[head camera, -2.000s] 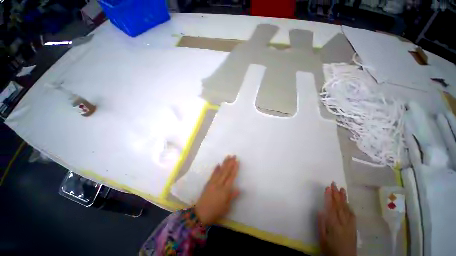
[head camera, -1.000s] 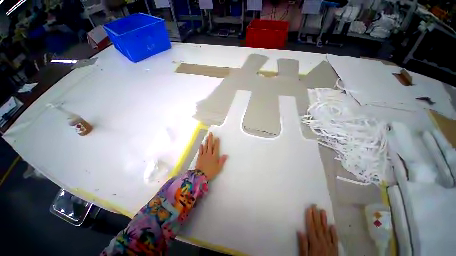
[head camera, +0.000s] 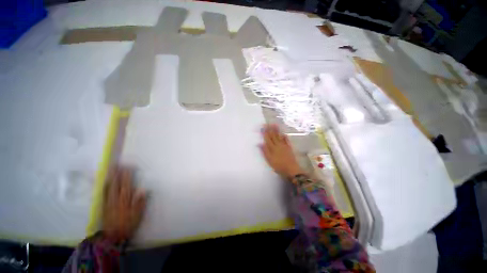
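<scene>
A white vest-shaped cut panel lies flat on the table, its two arms pointing away with a U-shaped gap between them. A grey-beige template lies beyond it and shows through the gap. My left hand, blurred, rests flat at the panel's lower left edge. My right hand rests flat at the panel's right edge, fingers apart. Neither hand holds anything. A tangled heap of thin white strips lies right of the panel. A glue bottle lies beside my right forearm, partly hidden.
Yellow tape frames the work area. A thick folded white panel stack lies at the right. A blue crate is cut off at the upper left. A crumpled clear wad lies left of the tape.
The view has swung right. My right hand has moved up along the panel's right edge; my left hand has moved down to the lower left edge. The panel lies about the same.
</scene>
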